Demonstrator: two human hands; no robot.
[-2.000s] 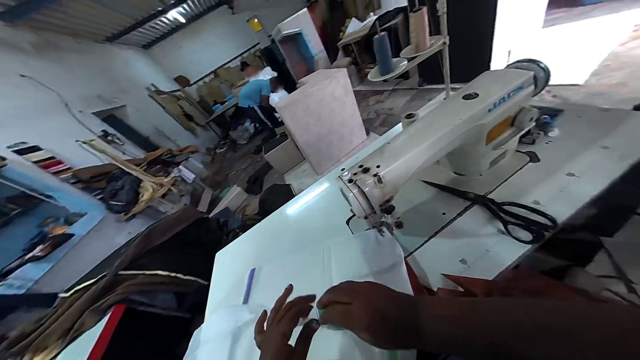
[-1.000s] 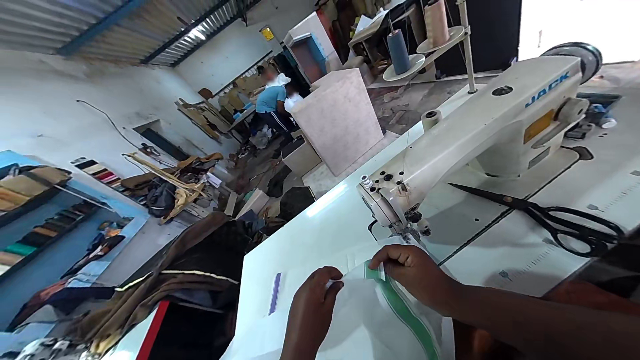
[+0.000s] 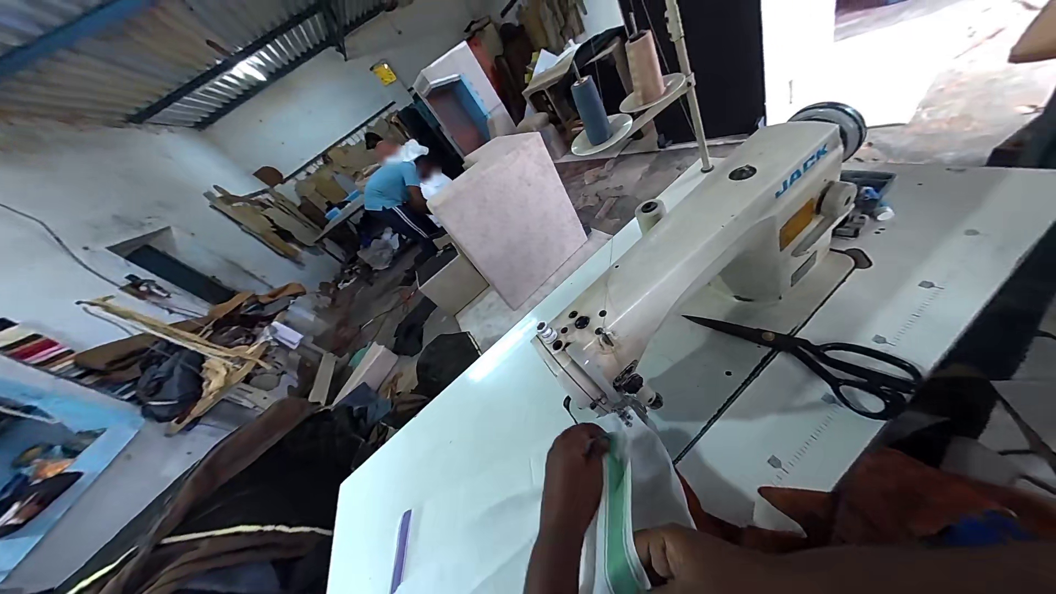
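Observation:
A white fabric piece with a green strip [image 3: 617, 520] lies on the white table of a Jack sewing machine [image 3: 701, 239], its far end at the presser foot [image 3: 629, 411]. My left hand [image 3: 577, 458] is closed on the fabric's left edge, just in front of the foot. Lower down, my right hand [image 3: 664, 551] rests against the right side of the green strip, its fingers partly hidden, so its hold cannot be told. Black-handled scissors [image 3: 813, 355] lie on the table, right of the needle area.
A purple strip [image 3: 401, 549] is at the table's left. Brown material [image 3: 891, 503] lies at the lower right. Thread cones [image 3: 591, 111] stand behind the machine. Dark fabric [image 3: 272, 478] is heaped left of the table. Farther back, a person [image 3: 394, 186] bends beside a pale block [image 3: 511, 214].
The fabric's end has come to the presser foot. My left hand has moved up close to the foot, while my right hand has moved down along the green strip.

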